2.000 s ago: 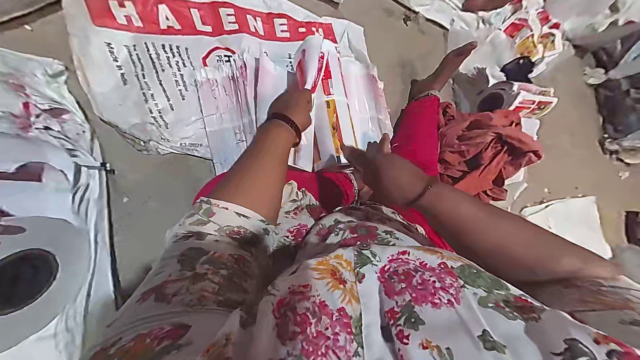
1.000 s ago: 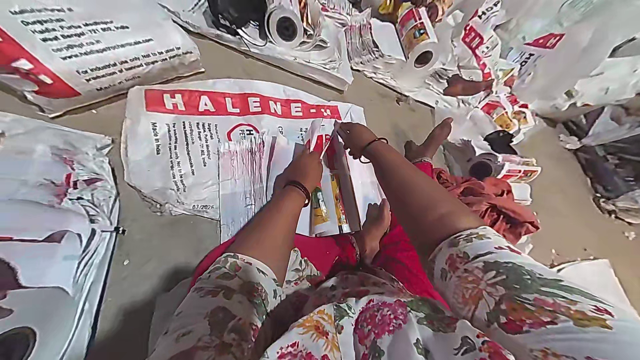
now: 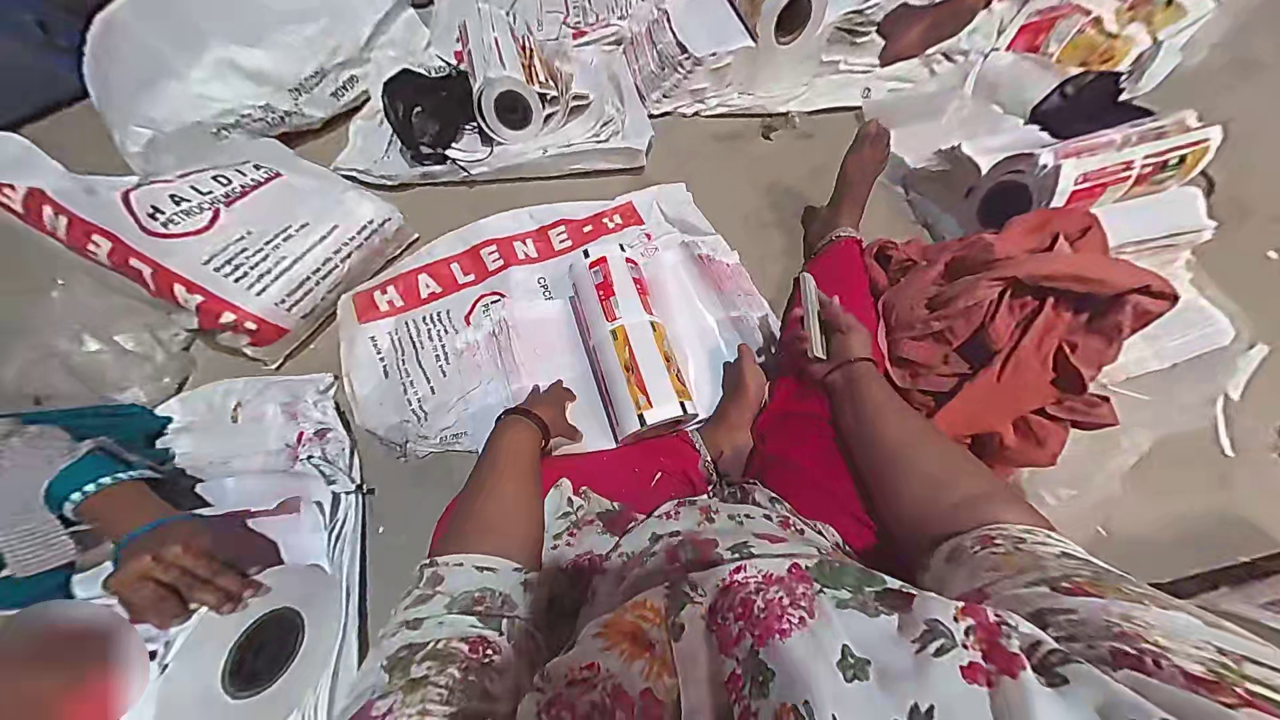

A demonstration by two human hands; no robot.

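My left hand (image 3: 553, 412) rests with its fingers apart at the lower left of a printed plastic film roll (image 3: 655, 360), on pale sheets. The roll lies lengthwise on a flattened white sack (image 3: 440, 350) with a red band, in front of my folded legs. Over my right knee, my right hand (image 3: 835, 340) holds a thin, pale, flat object (image 3: 812, 316), edge-on; I cannot tell just what it is. My bare foot (image 3: 738, 395) touches the area by the roll's lower right end.
A co-worker's hand (image 3: 185, 565) is over a large white roll (image 3: 262, 655) at the lower left. A crumpled rust-coloured cloth (image 3: 1010, 320) lies right of my knee. More sacks (image 3: 260, 240), a small roll (image 3: 510, 108) and a black bundle (image 3: 428, 112) lie beyond.
Both hands were together at the printed film; now they are apart, the left by the roll's lower end and the right over my knee. A co-worker's hand has come into view at left.
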